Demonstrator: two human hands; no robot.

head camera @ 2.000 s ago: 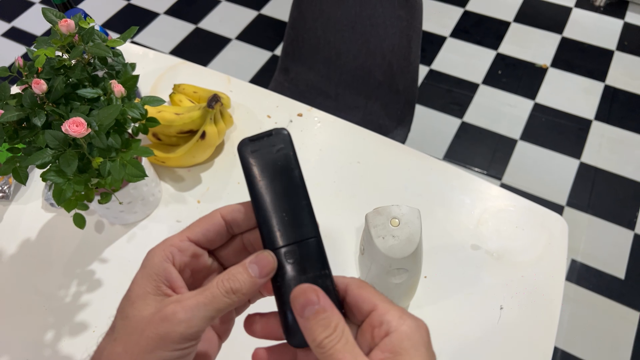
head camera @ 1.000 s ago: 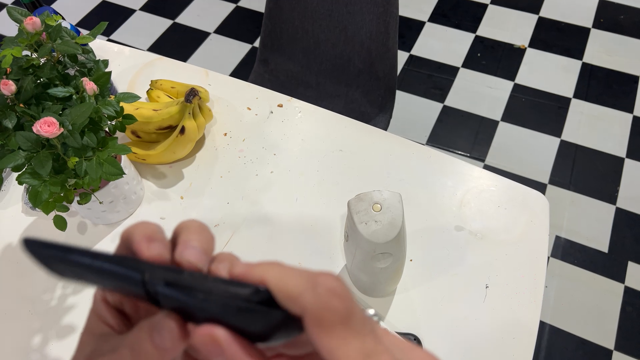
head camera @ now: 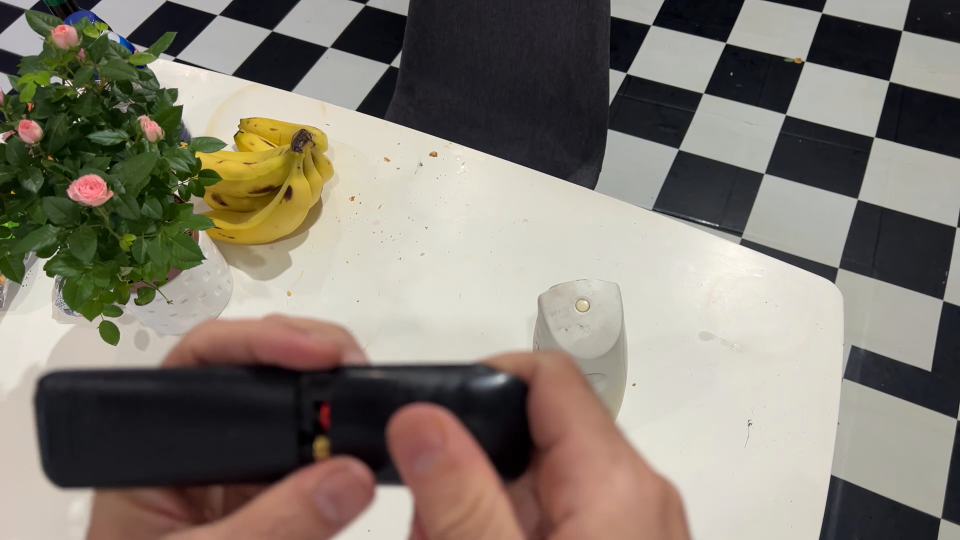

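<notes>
A black remote control [head camera: 172,427] lies level across the lower part of the view, its back towards me and somewhat blurred. Between its long part and its battery cover [head camera: 435,397] a narrow gap shows red and brass-coloured bits inside. My left hand [head camera: 277,487] holds the remote from below and behind, thumb at the lower edge by the gap. The right end is gripped by my right hand [head camera: 555,450], its thumb on the cover. Behind that hand, a pale plastic device with a round button [head camera: 581,330] rests on the white table, its lower part partly hidden.
A bunch of bananas [head camera: 277,187] lies at the left on the white table [head camera: 465,247]. Beside it a pink rose plant [head camera: 97,172] grows in a white pot [head camera: 195,292]. A dark chair [head camera: 502,82] stands beyond the far edge. Crumbs dot the tabletop.
The remote has turned from nearly upright, through a slant, to level. A gap now shows at its battery cover, where two seconds ago there was only a seam.
</notes>
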